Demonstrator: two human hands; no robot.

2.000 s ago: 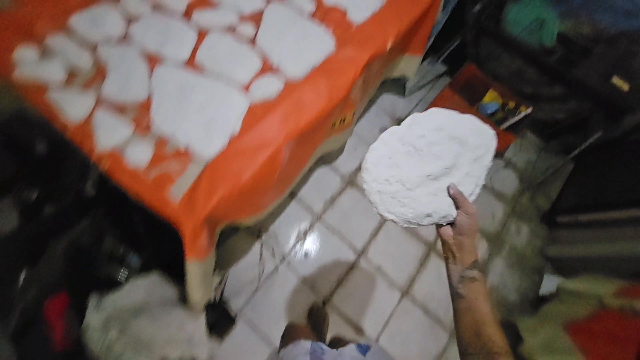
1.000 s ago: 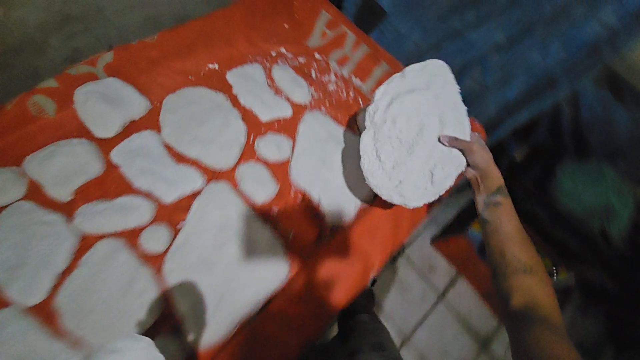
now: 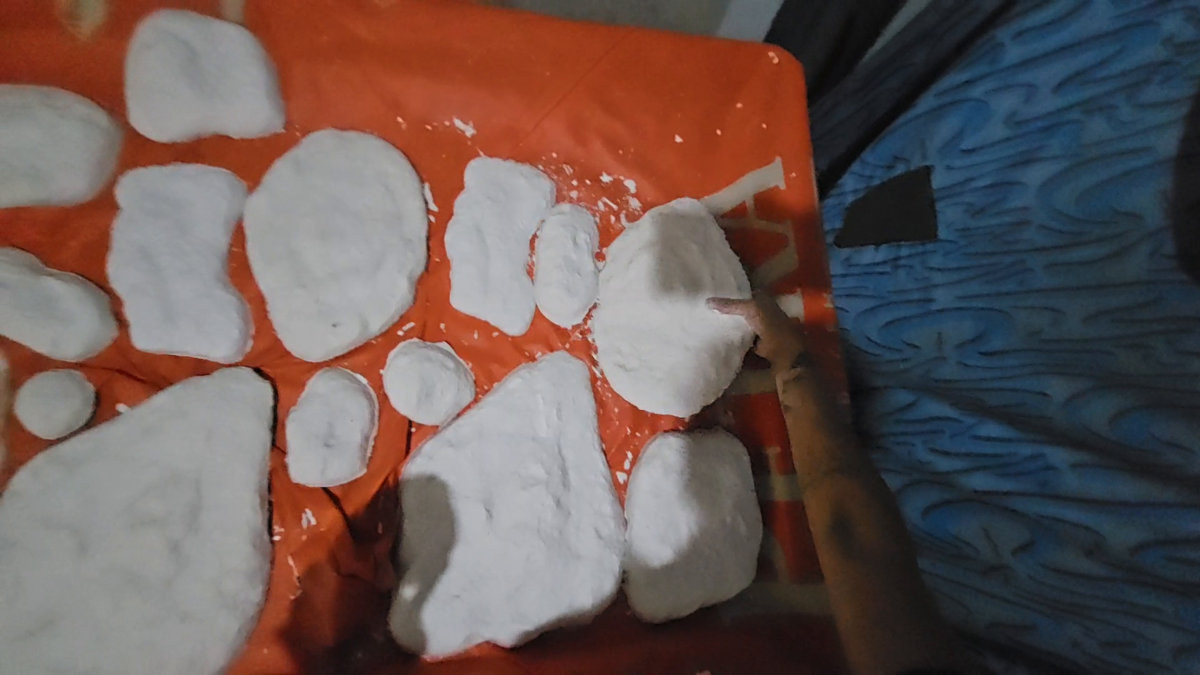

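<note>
My right hand [image 3: 764, 328] grips the right edge of a rounded white slab [image 3: 670, 347], thumb on top and the fingers hidden beneath. The slab is at or just over the right part of an orange sheet [image 3: 609, 84]; whether it rests there I cannot tell. A small white oval piece [image 3: 566, 264] lies close at its left, with a wavy-edged white piece [image 3: 499, 246] beyond. Below are a squarish white piece [image 3: 694, 525] and a large tapered white slab [image 3: 525, 506]. My left hand is out of view.
More white slabs cover the left side, among them a large round one [image 3: 336, 246] and a big angular one [image 3: 141, 534]. White crumbs [image 3: 614, 187] are scattered on the sheet. Blue patterned fabric [image 3: 1031, 309] with a dark patch lies beyond the sheet's right edge.
My right hand has brought the rounded slab from over the tiled floor to the orange sheet, beside the small oval piece. The view has swung strongly toward the sheet.
</note>
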